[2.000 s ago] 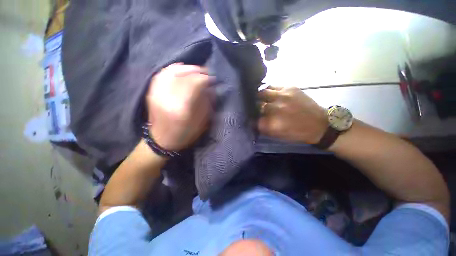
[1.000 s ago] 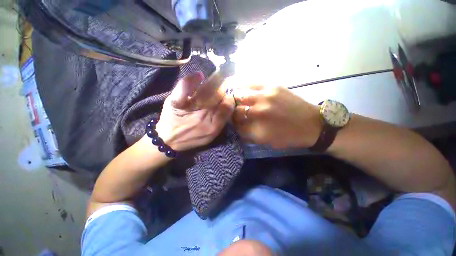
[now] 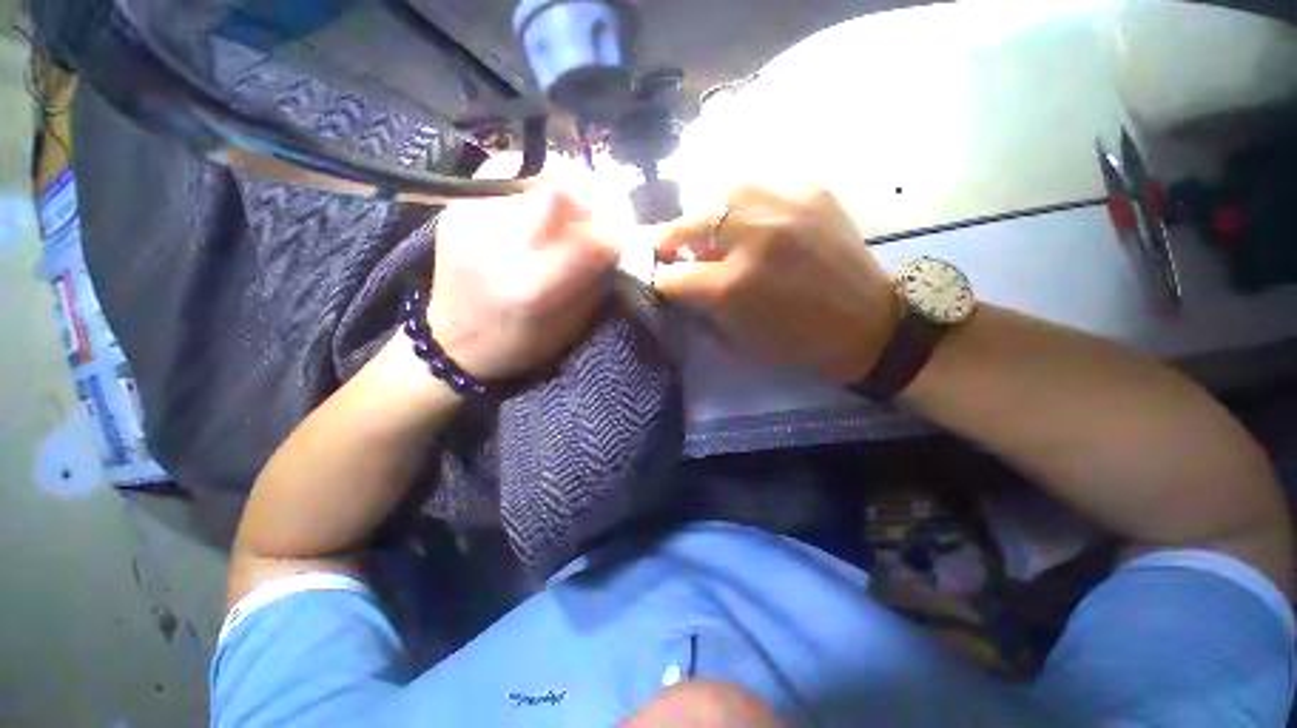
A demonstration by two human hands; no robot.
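Note:
The grey herringbone garment (image 3: 270, 270) lies in folds left of the needle area, and a herringbone part (image 3: 590, 427) hangs toward my lap. My left hand (image 3: 519, 277) presses and grips the cloth just below the machine's presser area, fingers bent. My right hand (image 3: 775, 277) is beside it on the right, thumb and fingertips pinched together at the cloth's edge, with a small white bit at the tips. The sewing machine head (image 3: 576, 50) is above my hands. Glare hides the needle and what lies exactly between my fingertips.
The white machine table (image 3: 1024, 292) extends right. Slim metal snips with red parts (image 3: 1142, 213) lie on it, beside a dark object with red (image 3: 1230, 213). A printed paper (image 3: 93, 349) is at the left edge. A dark curved bar crosses the upper left.
Since one second ago, my hands have separated slightly, my left moving left and my right shifting up. The hanging herringbone part has spread wider. Earlier, the garment's smooth dark side showed.

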